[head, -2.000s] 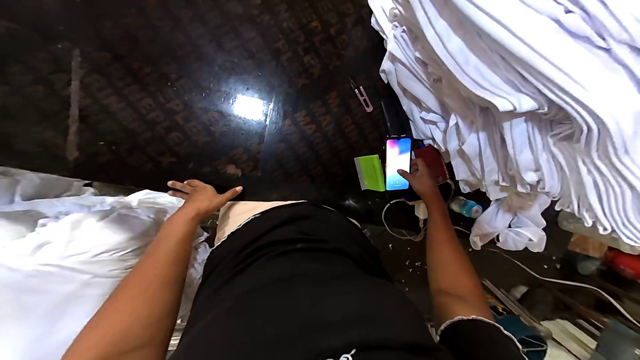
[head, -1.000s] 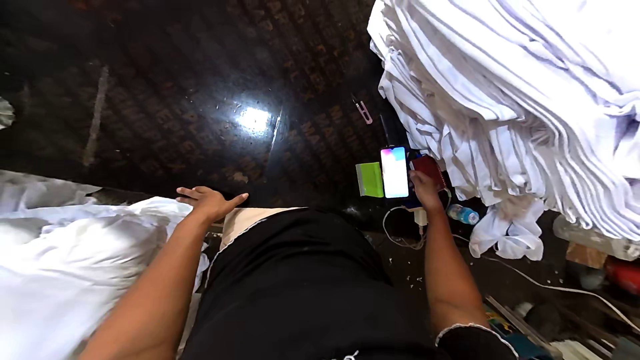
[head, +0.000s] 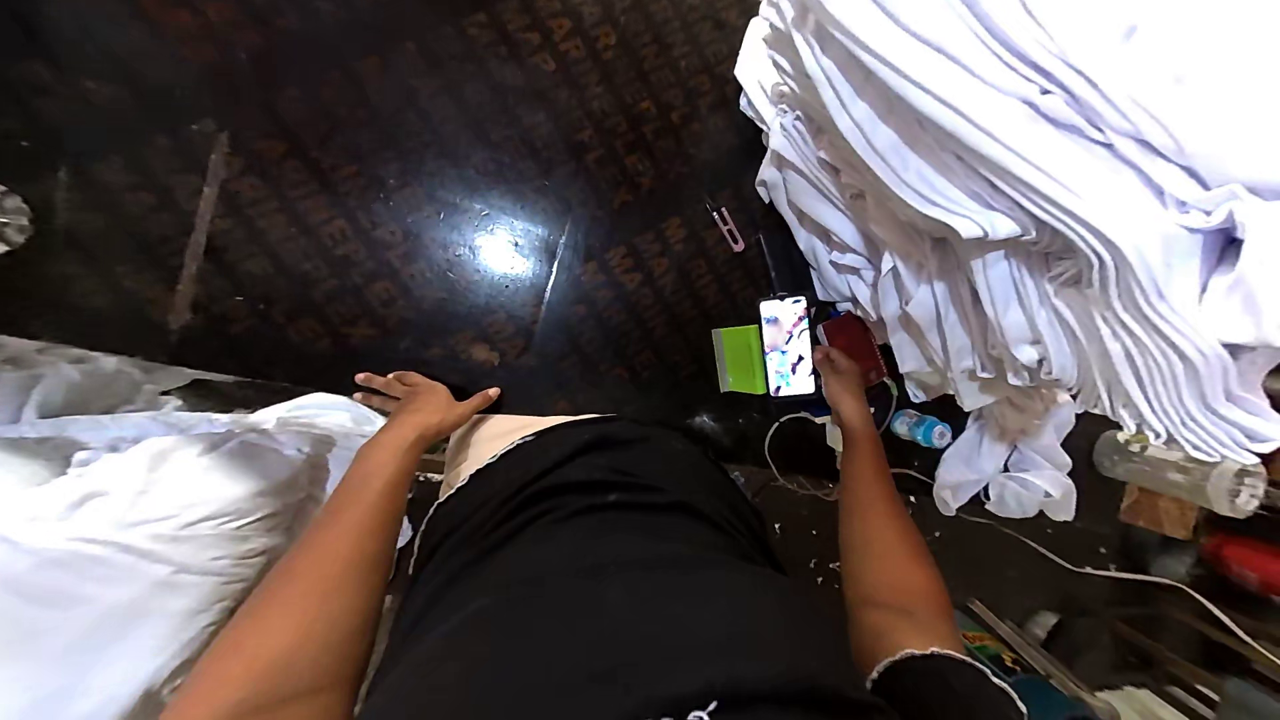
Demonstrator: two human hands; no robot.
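Observation:
My left hand point(head: 422, 405) rests on the near edge of the dark, glossy table point(head: 400, 220), fingers apart and nothing in it. Over at the right, my right hand point(head: 842, 380) is at the right side of a smartphone point(head: 788, 345) whose screen is lit with a colourful picture. Whether its fingers grip the phone or only touch it, I cannot tell. Left of the phone lies a bright green packet or case point(head: 740, 360); right of it, a dark red item point(head: 853, 345) lies partly behind my hand. A pink thread snipper point(head: 729, 229) lies farther up the table.
A tall stack of white fabric pieces point(head: 1000, 200) fills the right side. White cloth point(head: 150, 520) is heaped at the left. Near my right forearm are a white cable point(head: 1090, 572), a blue-labelled bottle point(head: 920, 429) and a clear plastic bottle point(head: 1180, 470).
The phone's screen has changed from a plain bright, bluish-pink display to a colourful picture. My right hand stays beside the phone, and my left hand stays at the table edge.

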